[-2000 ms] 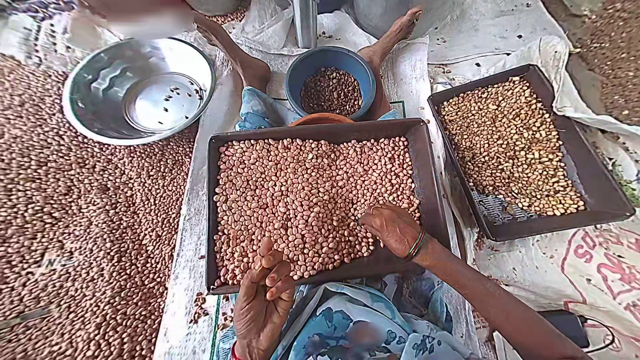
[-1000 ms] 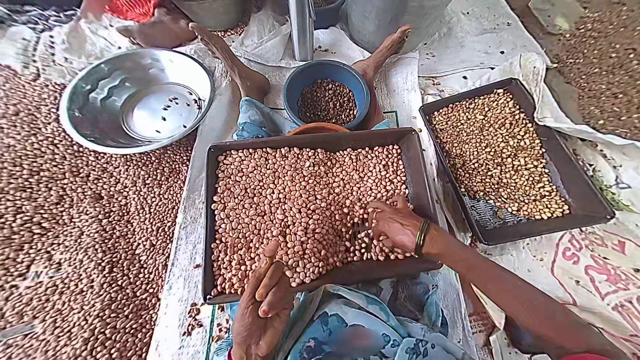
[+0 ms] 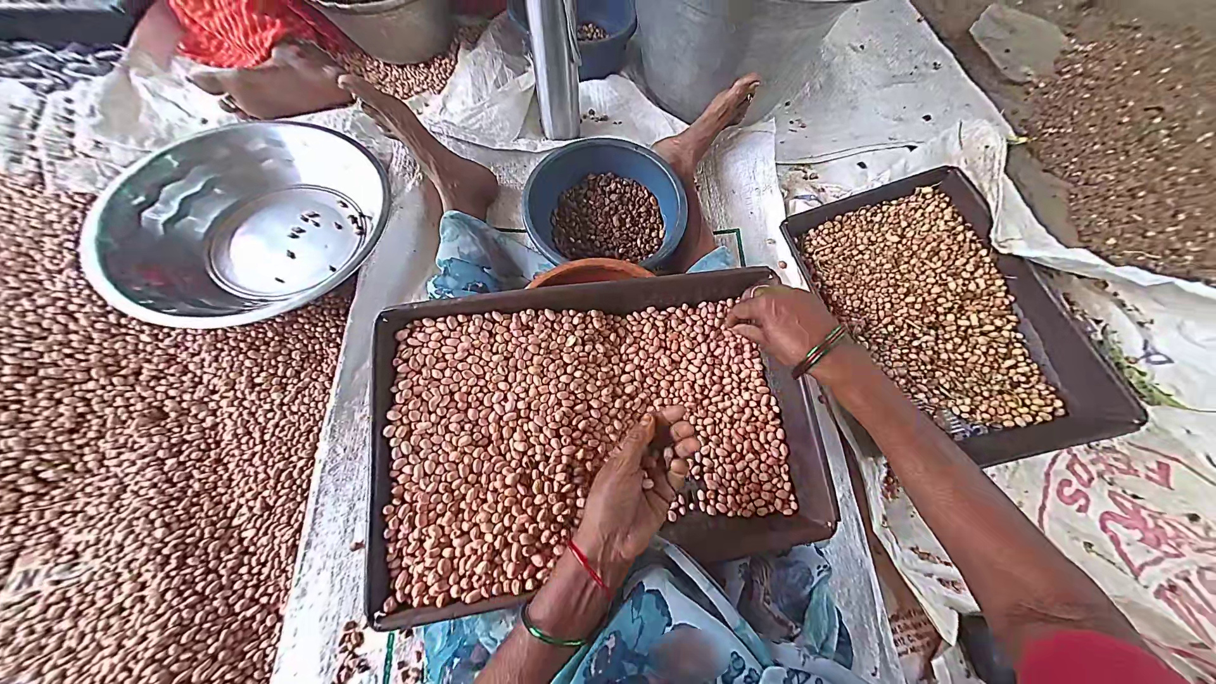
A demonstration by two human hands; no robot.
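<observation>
A dark rectangular tray (image 3: pixel 826 475) rests over the lap, spread with pinkish-brown peanut kernels (image 3: pixel 503 427). My left hand (image 3: pixel 638 475) is above the kernels right of the tray's middle, palm turned up and fingers curled, with a few small kernels in it. My right hand (image 3: pixel 784 323), with bangles at its wrist, is at the tray's upper right corner, thumb and fingers close together; whether it pinches a kernel cannot be seen. Just beyond the tray, an orange bowl rim (image 3: pixel 589 273) shows in front of a blue plastic bowl (image 3: pixel 537 204) of dark brown pieces.
A second dark tray (image 3: pixel 1092 380) holds yellowish kernels at the right. A steel basin (image 3: pixel 180 218) with a few dark bits stands on a large kernel heap (image 3: pixel 142 456) at the left. A metal post (image 3: pixel 553 71) rises beyond the blue bowl. Another person's foot (image 3: pixel 275 84) is at the upper left.
My left hand has moved from the tray's near edge to above the kernels. My right hand has moved away from me to the upper right corner. The kernels at the tray's right are spread thinner.
</observation>
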